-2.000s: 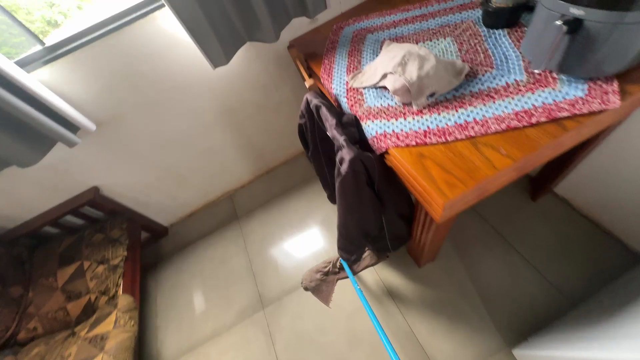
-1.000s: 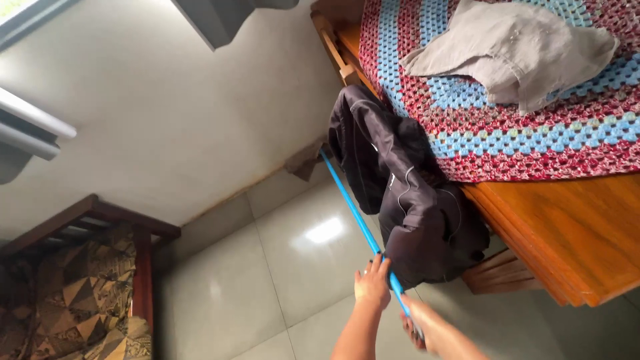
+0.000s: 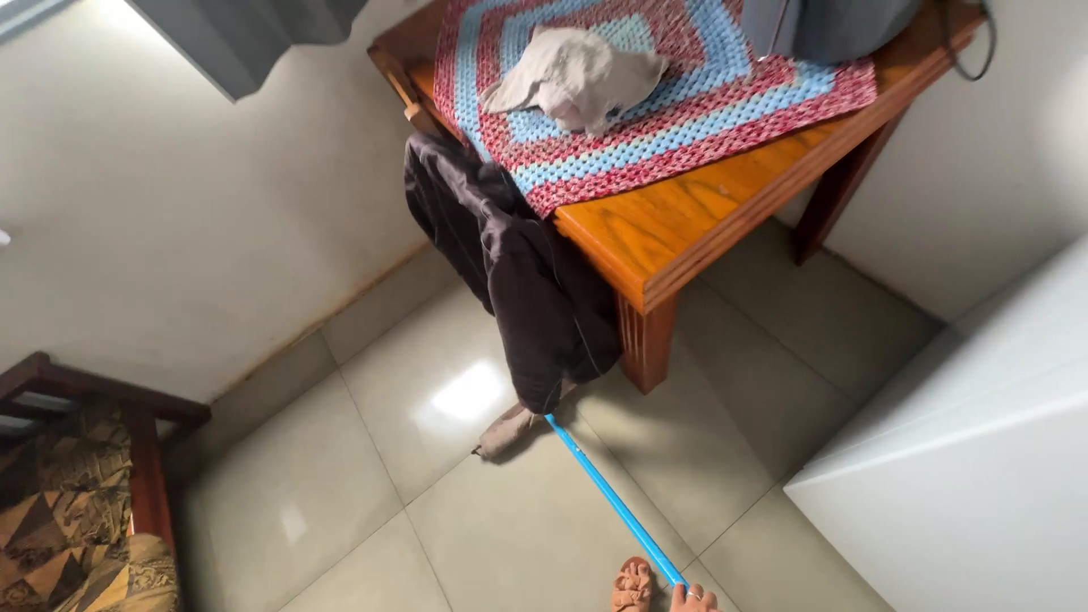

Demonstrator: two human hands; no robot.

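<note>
At the bottom edge my right hand (image 3: pixel 693 598), a ring on one finger, grips a blue pole (image 3: pixel 614 501). The pole slants up and left to a brown-grey cloth (image 3: pixel 508 432) lying on the tiled floor, partly under a hanging dark jacket (image 3: pixel 531 306). Whatever head the pole has is hidden by cloth and jacket. The jacket hangs at the left end of a wooden table (image 3: pixel 680 229). My left hand is out of view. A crumpled beige cloth (image 3: pixel 578 78) lies on a red and blue crocheted mat (image 3: pixel 722 127) on the table.
A grey container (image 3: pixel 824 25) stands on the table's far part. At the lower left is a wooden seat with a patterned cushion (image 3: pixel 76 518). A white boxy object (image 3: pixel 960 476) fills the lower right. A sandalled foot (image 3: pixel 631 586) is beside the pole. A grey curtain (image 3: pixel 263 34) hangs above.
The cloth at the pole's end has moved from near the wall, behind the jacket, to the floor at the jacket's lower end. Both hands were on the pole a second ago; one shows now.
</note>
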